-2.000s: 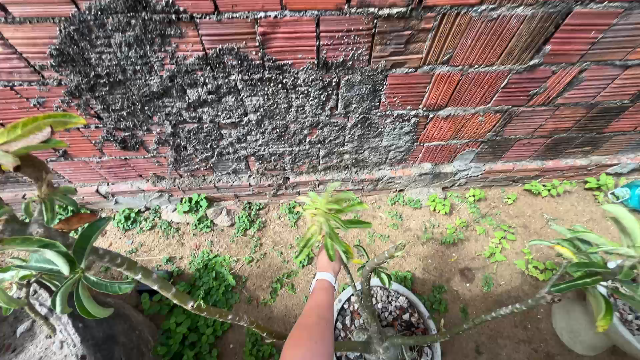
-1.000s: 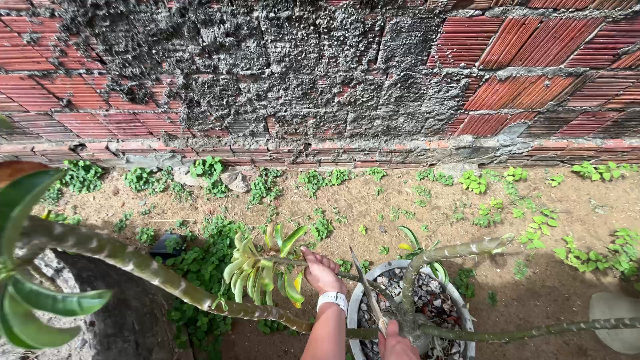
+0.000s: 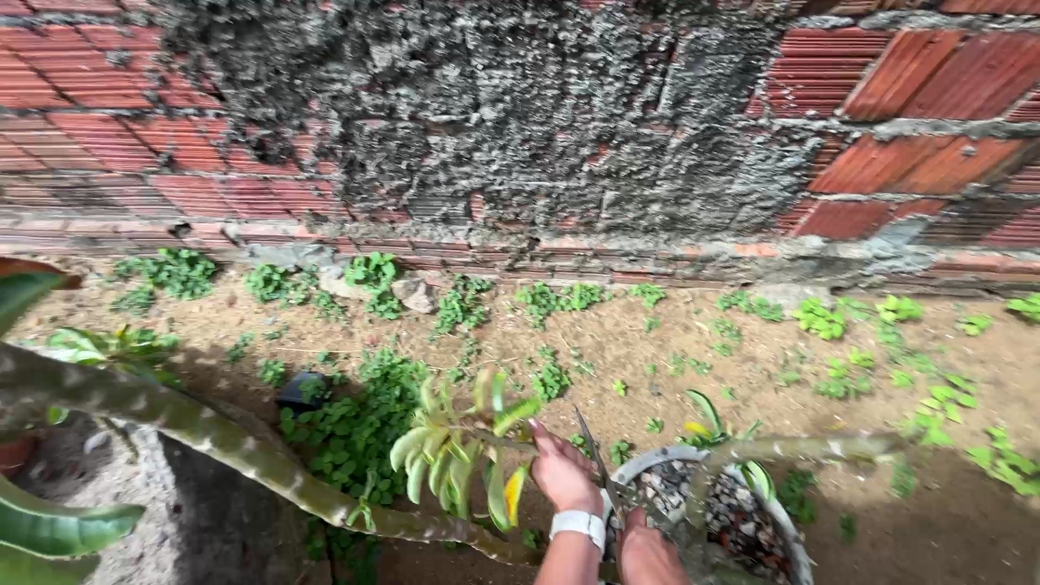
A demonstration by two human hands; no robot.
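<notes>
My left hand [image 3: 565,475], with a pale band at its wrist, holds a cut leafy plant stem [image 3: 500,439]; its green and yellowing leaves [image 3: 455,455] spread to the left. Close beside it on the right, my right hand [image 3: 646,544] grips a long-bladed metal cutting tool [image 3: 600,463], its tip pointing up and away. Whether this is shears or a knife cannot be told. Both hands are at the bottom centre, just left of a round pot [image 3: 792,520] filled with gravel. A thick bare branch [image 3: 812,447] reaches right from the plant in that pot, its end blurred.
A rough brick wall [image 3: 520,146], partly covered in mortar, runs across the back. Low weeds [image 3: 370,414] grow in the sandy soil [image 3: 691,390]. A thick branch [image 3: 244,435] crosses the lower left past a grey block [image 3: 219,520]. A small dark pot [image 3: 303,392] lies among weeds.
Two seconds ago my left hand was at the leafy top near the potted plant; it then moved left with the leafy stem. My right hand with the blade came into view after that.
</notes>
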